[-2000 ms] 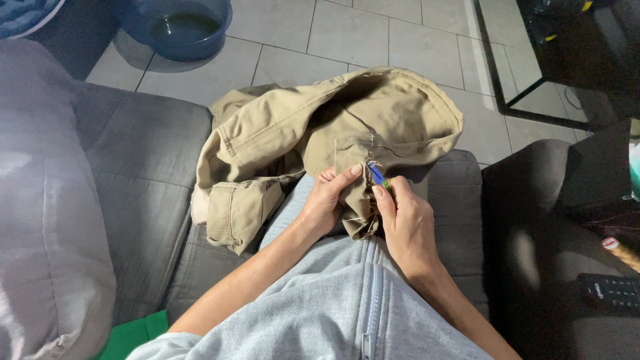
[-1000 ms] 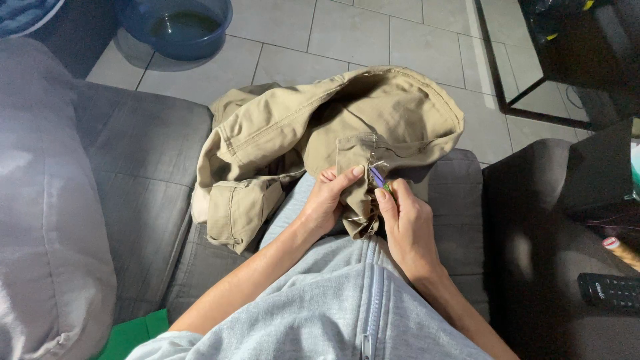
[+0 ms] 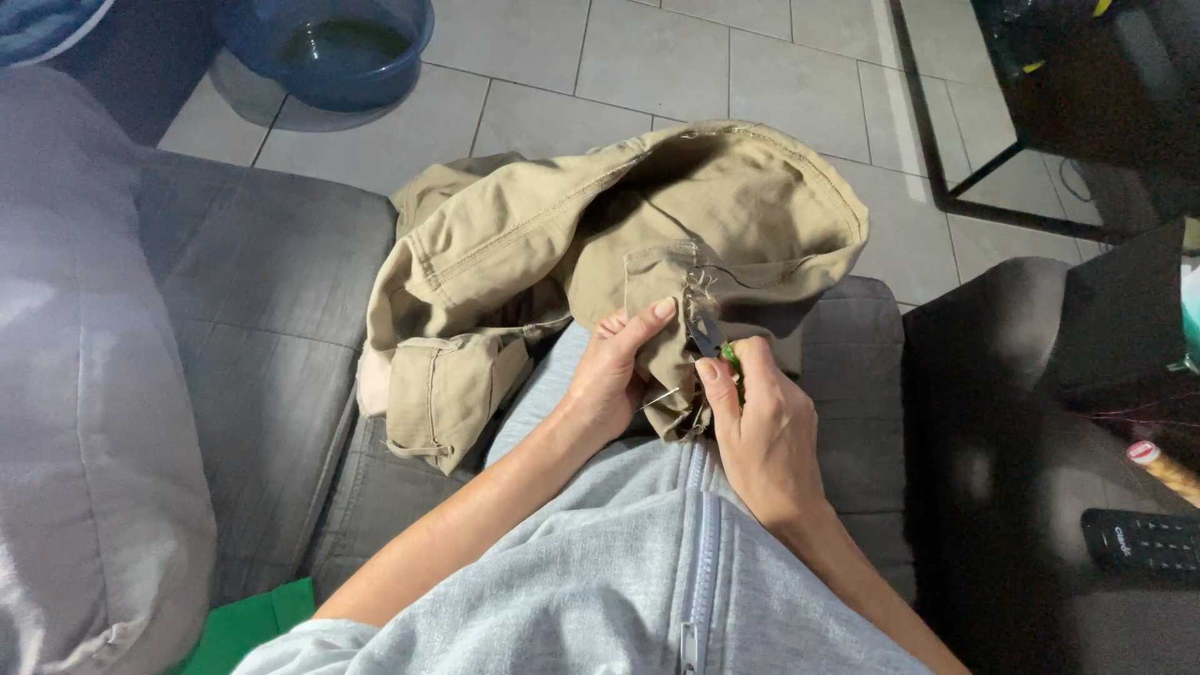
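Note:
A khaki cloth garment (image 3: 506,225) lies bunched over my lap and the sofa seat. My left hand (image 3: 614,370) pinches a folded seam of it, thumb on top. In my right hand (image 3: 764,412) is a small cutting tool (image 3: 708,337), likely thread snips, with dark blades and a green part at the grip; its tip is at the seam beside my left thumb. Loose pale threads (image 3: 701,279) stick out along the seam just above the blades. My fingers hide most of the tool's handle.
A grey sofa (image 3: 272,253) is beneath me, with a light cushion (image 3: 84,394) and green cloth (image 3: 258,623) at left. A blue basin (image 3: 347,56) holding liquid stands on the tiled floor (image 3: 525,122). At right, a remote control (image 3: 1139,541) and thread spool (image 3: 1162,469) lie on a dark surface.
The tool in my right hand has turned: its dark blades now show where a blue part showed before. Both hands remain at about the same place on the seam.

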